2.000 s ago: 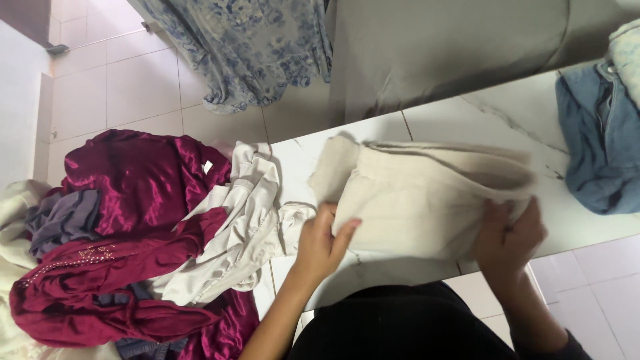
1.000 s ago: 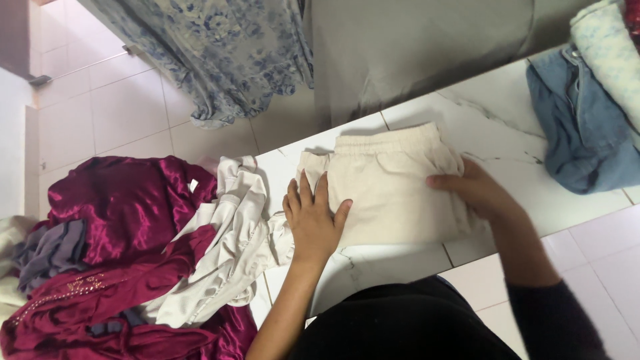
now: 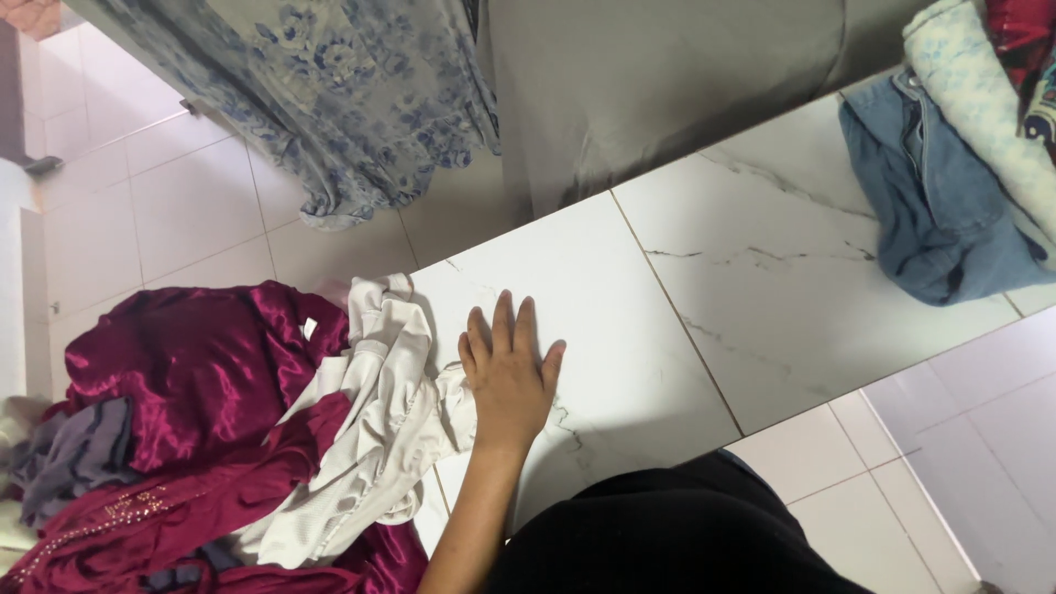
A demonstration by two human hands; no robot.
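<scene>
My left hand (image 3: 510,375) rests palm down on the white marbled tile counter (image 3: 610,330), its fingers spread and holding nothing. Just left of it lies a crumpled off-white garment (image 3: 388,371), whose edge reaches the wrist. Beyond that is a heap with a shiny maroon satin cloth (image 3: 206,363), a maroon garment with beaded trim (image 3: 181,495) and a greyish-purple cloth (image 3: 74,454). My right hand is out of view. At the far right of the counter lies a folded blue denim garment (image 3: 949,206).
Beside the denim lies a rolled white cloth with a pale blue pattern (image 3: 973,99), and a red cloth (image 3: 1019,33) shows at the corner. A blue floral curtain (image 3: 346,99) hangs past the counter's far edge, near a grey covered surface (image 3: 660,74). Floor tiles show on both sides.
The folded cream garment that lay under both hands is gone from view. My right hand has left the view; my left hand now lies on the bare tile.
</scene>
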